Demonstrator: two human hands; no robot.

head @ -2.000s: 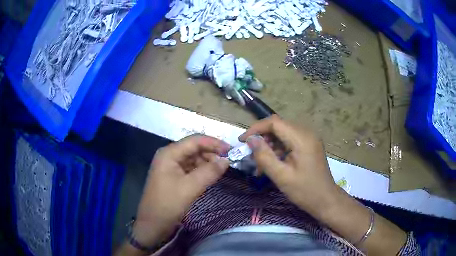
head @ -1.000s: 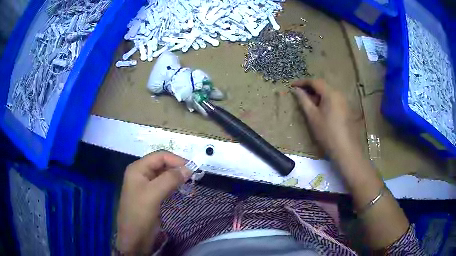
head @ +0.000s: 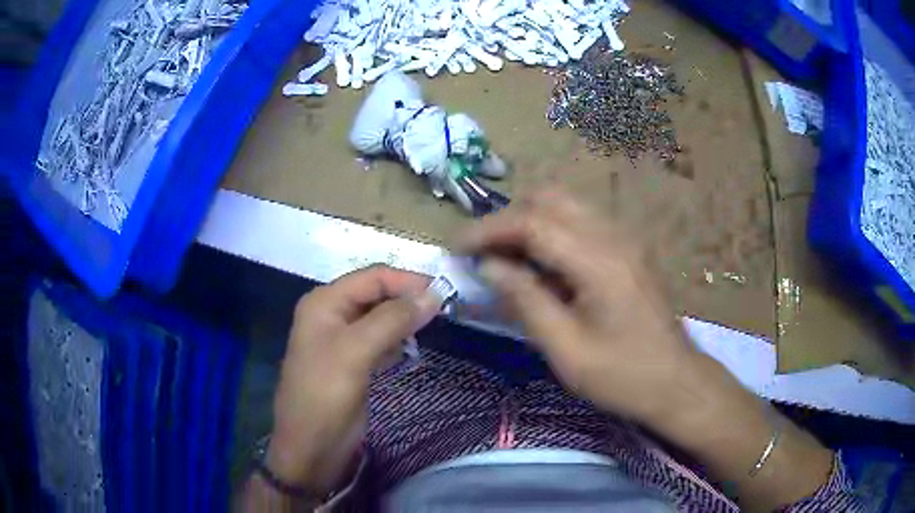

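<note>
My left hand (head: 346, 346) pinches a small white plastic piece (head: 442, 291) between thumb and forefinger, just over the board's white front edge. My right hand (head: 582, 291) is blurred just right of that piece, its fingers bent; whether it holds anything cannot be told. A cloth-wrapped tool (head: 426, 135) lies behind my hands, its white head to the left and its black handle mostly hidden by my right hand. A loose heap of small metal fittings (head: 617, 105) lies on the brown cardboard (head: 562, 180) at right of centre.
A pile of white plastic strips (head: 451, 35) lies at the far side. A blue parts bin (head: 150, 215) stands left, another (head: 838, 190) right. Stacked blue trays (head: 166, 401) are low at left. A printed paper scrap (head: 796, 107) lies at right.
My right hand has come back from beside the metal fittings to my left hand and now covers most of the tool's handle. My left hand still pinches the white piece. The view has shifted.
</note>
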